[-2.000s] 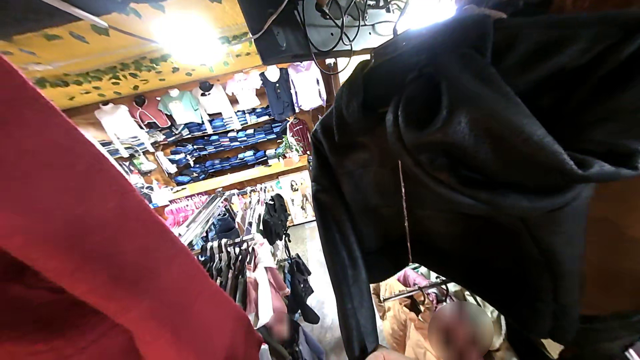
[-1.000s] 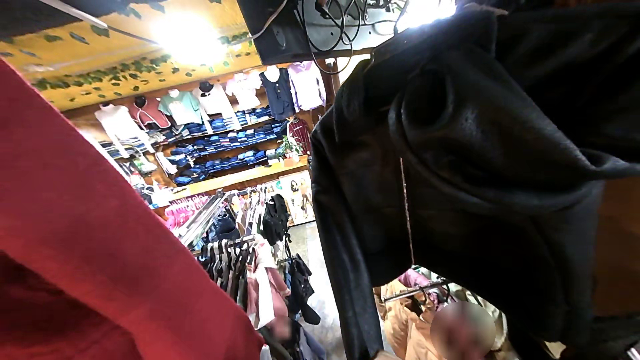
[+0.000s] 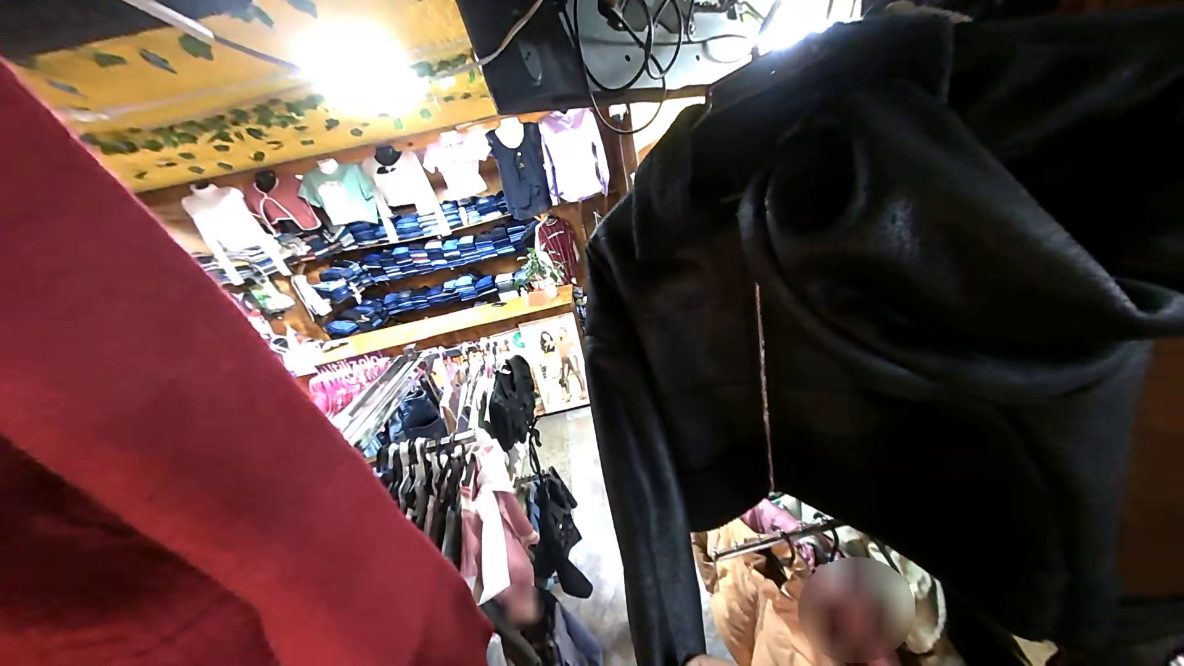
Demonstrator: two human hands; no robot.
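Red cloth [image 3: 231,416], possibly a sleeve, fills the left side close to the camera. A black jacket-like garment [image 3: 888,370] with a smooth, slightly shiny surface covers the right; a thin reddish line [image 3: 763,388] runs down its front. One long black sleeve [image 3: 638,481] reaches the bottom edge, where a sliver of a hand [image 3: 708,659] shows at the cuff. Whose hand it is, and what it holds, cannot be told. My left hand is not in view.
Garments on hangers [image 3: 430,499] fill a rack at the lower middle. Tan clothes [image 3: 740,592] hang by a metal rail [image 3: 777,539], beside a blurred patch. Folded jeans [image 3: 444,259] line the shelves behind a wooden counter [image 3: 444,324]. Loose cables [image 3: 638,46] dangle overhead.
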